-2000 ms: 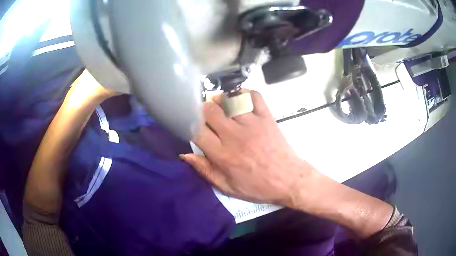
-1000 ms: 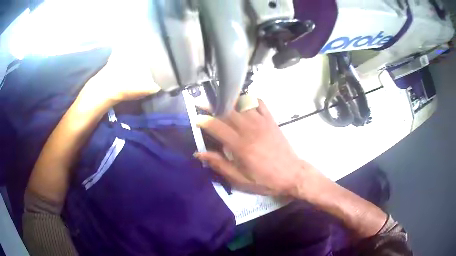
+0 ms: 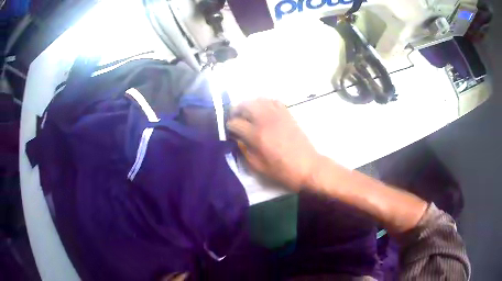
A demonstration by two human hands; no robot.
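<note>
A dark purple garment (image 3: 181, 170) with narrow white trim (image 3: 143, 153) lies over the left of the machine table. One white strip (image 3: 219, 110) runs down from the presser foot area (image 3: 206, 60), which is blurred by glare. My right hand (image 3: 269, 140) is at the garment's right edge beside this strip, fingers curled on the cloth; the fingertips are partly hidden. A small skin-coloured patch (image 3: 176, 276) at the bottom edge is perhaps my left hand, cut off and too small to read.
The sewing machine head (image 3: 308, 11) with blue lettering spans the top. Dark-handled scissors (image 3: 366, 77) lie under its arm. A control panel with a lit screen (image 3: 463, 16) is at top right. The white table's rim (image 3: 33, 219) curves down the left. A grey wall is at right.
The view has shifted, showing more garment and table. My left forearm has left its place across the garment at left. My right hand has moved back from the foot, down along the strip.
</note>
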